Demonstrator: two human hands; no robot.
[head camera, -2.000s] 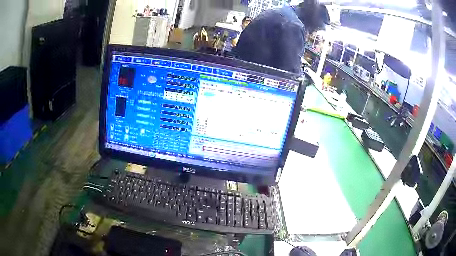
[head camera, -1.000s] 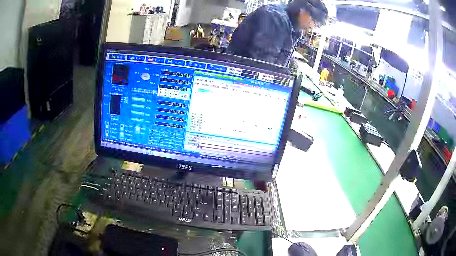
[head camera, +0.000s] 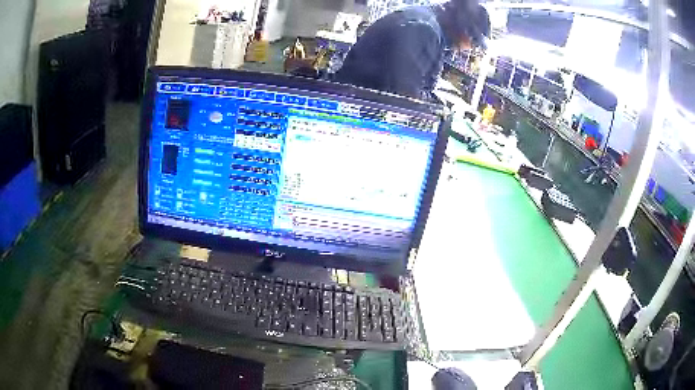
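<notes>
Neither of my hands shows in the head view. A black power adapter (head camera: 206, 368) with a small red light lies on the test fixture (head camera: 293, 367) at the bottom edge, partly cut off. Yellowish pieces and thin wires are at the fixture's left end. The wide black keyboard (head camera: 278, 306) lies above it, under the test monitor (head camera: 286, 171), which shows a blue panel and a white list. The black mouse (head camera: 453, 378) is on a white surface at the bottom, cut off by the edge.
A white bench sheet (head camera: 476, 282) runs beside the green belt (head camera: 526, 244). A yellow-green bar (head camera: 485, 164) lies across the line. Black adapters (head camera: 558, 206) lie along the belt's far side. A white post (head camera: 602, 251) stands at right. A person (head camera: 396, 49) bends behind the monitor.
The view has shifted slightly, so the monitor and keyboard sit further left. The black block on the white sheet right of the monitor is no longer seen. The person behind the monitor has changed posture.
</notes>
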